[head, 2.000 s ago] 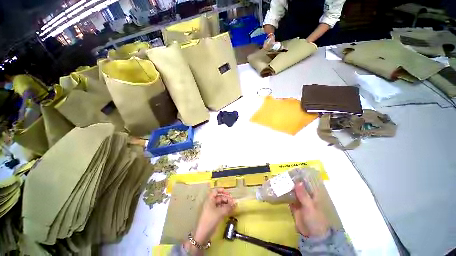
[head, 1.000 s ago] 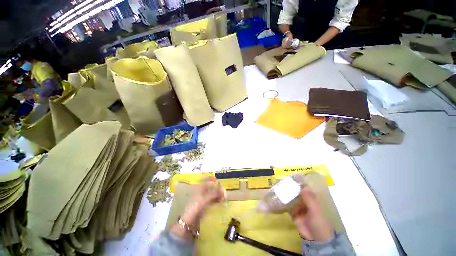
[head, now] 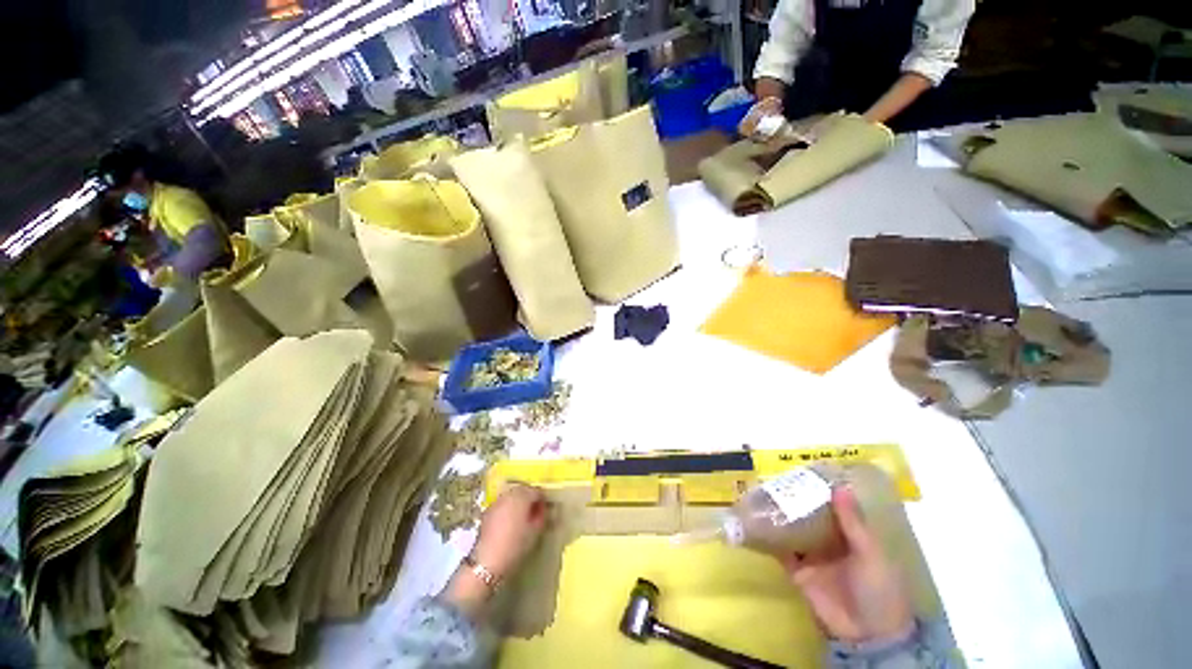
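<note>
My right hand (head: 856, 582) holds the clear glue bottle (head: 791, 514) with a white label, tilted with its nozzle pointing left over the panel. My left hand (head: 514, 523) rests at the left part of the khaki panel (head: 893, 536), fingers curled; whether it holds a small piece is too unclear to tell. The yellow template (head: 843, 457) with a dark central bar lies across the panel's far edge. The hammer (head: 643, 612) lies on the yellow lining (head: 588, 595) between my hands, its handle toward the lower right.
Fanned khaki panels (head: 242, 457) lie at left, upright bag bodies (head: 418, 261) behind. A blue tray (head: 498, 375) and loose metal fittings (head: 458, 501) are beyond my left hand. An orange sheet (head: 797, 318), dark cloth (head: 642, 323) and brown pad (head: 931, 276) lie farther. A person handles a folded panel (head: 824, 160) across the table.
My left hand has moved left, away from the bottle nozzle. My right hand still holds the bottle, slightly shifted. The whole view has swung a little left.
</note>
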